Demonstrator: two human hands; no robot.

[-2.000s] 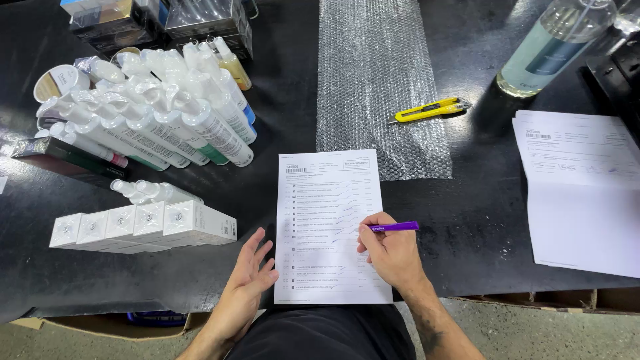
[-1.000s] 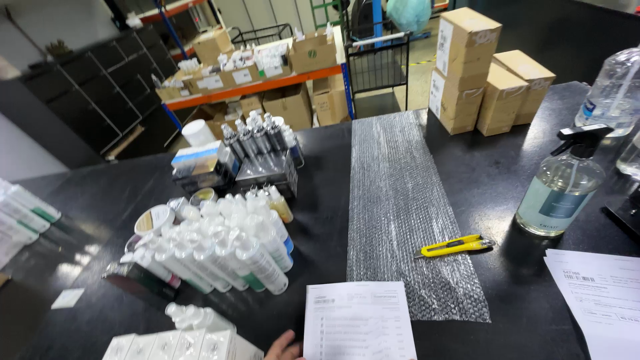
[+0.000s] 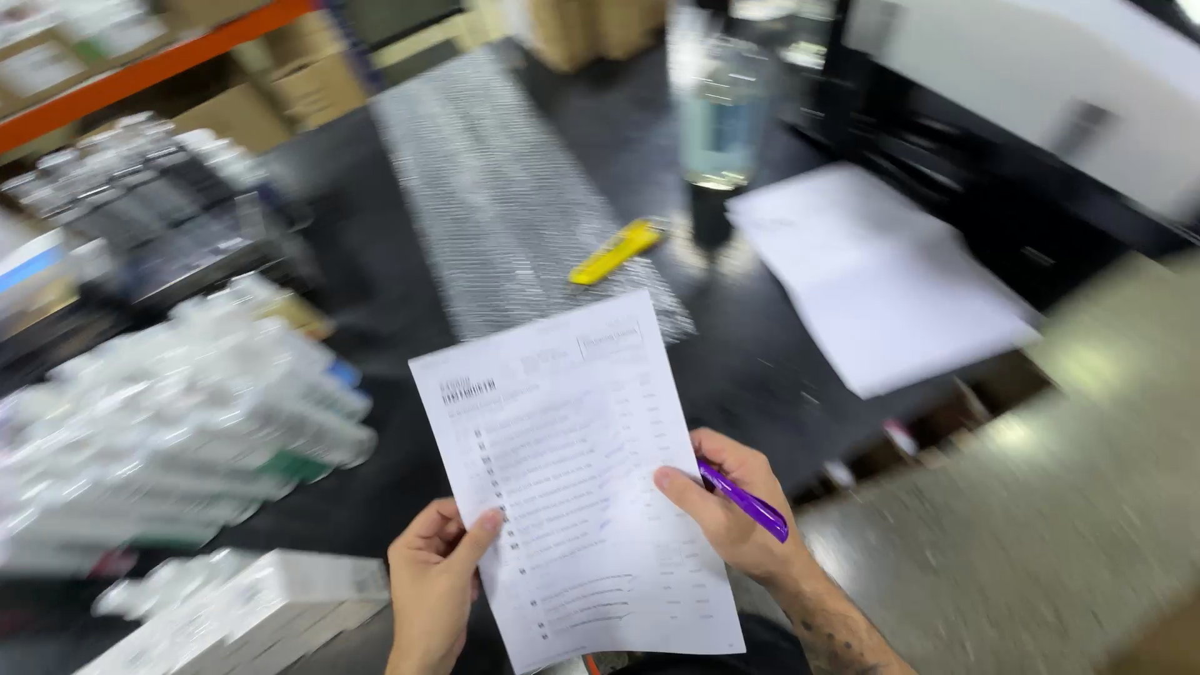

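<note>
A printed paper sheet (image 3: 581, 506) with rows of text and handwritten marks is held up at its two side edges. My left hand (image 3: 439, 572) pinches the left edge between thumb and fingers. On the right edge my right hand (image 3: 736, 511) grips the sheet and also holds a purple pen (image 3: 745, 502), which points down to the right. Beyond the sheet, a yellow utility knife (image 3: 616, 253) lies on a strip of bubble wrap (image 3: 506, 187). Other papers (image 3: 881, 281) lie to the right on the black table (image 3: 741, 375).
Many white plastic bottles (image 3: 187, 422) stand at the left, blurred, with white boxes (image 3: 253, 609) nearer me. A clear bottle of pale liquid (image 3: 720, 122) is at the back. Dark-labelled bottles (image 3: 150, 206) are at the far left, before an orange shelf beam (image 3: 159, 70). Concrete floor (image 3: 1031, 487) shows at right.
Two seconds ago the sheet lay on the table with my right hand holding the pen over it; now both hands hold it up. The view has swung and tilted.
</note>
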